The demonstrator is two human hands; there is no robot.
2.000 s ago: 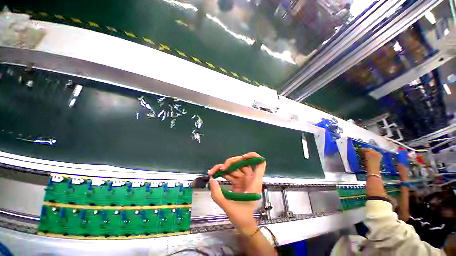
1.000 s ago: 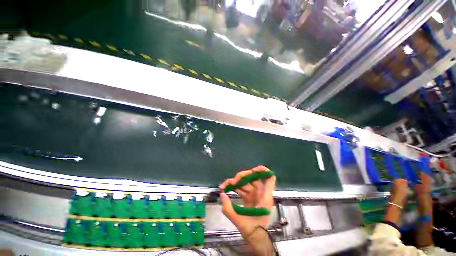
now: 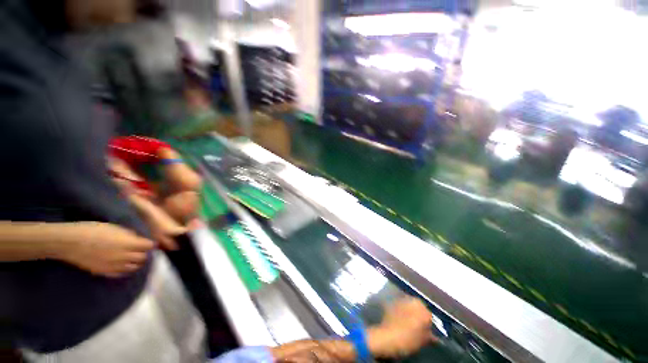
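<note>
My left hand (image 3: pixel 401 327), blurred, reaches in from the bottom with a bright blue strap (image 3: pixel 359 343) at the wrist and a light blue sleeve. It is over the dark green mat (image 3: pixel 312 257), fingers curled; whether they pinch anything is unclear. Blurred silvery pieces (image 3: pixel 439 327) lie just right of the fingers. My right hand and the green-handled tool are not in view.
A person in a dark top (image 3: pixel 53 142) stands close at left, a hand at the waist. Beyond are red-sleeved arms (image 3: pixel 138 147). A green board panel (image 3: pixel 245 257) lies on the rails. A silvery heap (image 3: pixel 256 177) is farther up.
The view has swung far left along the line. My right hand with the green-handled tool has left the picture; my left hand has come into view over the mat.
</note>
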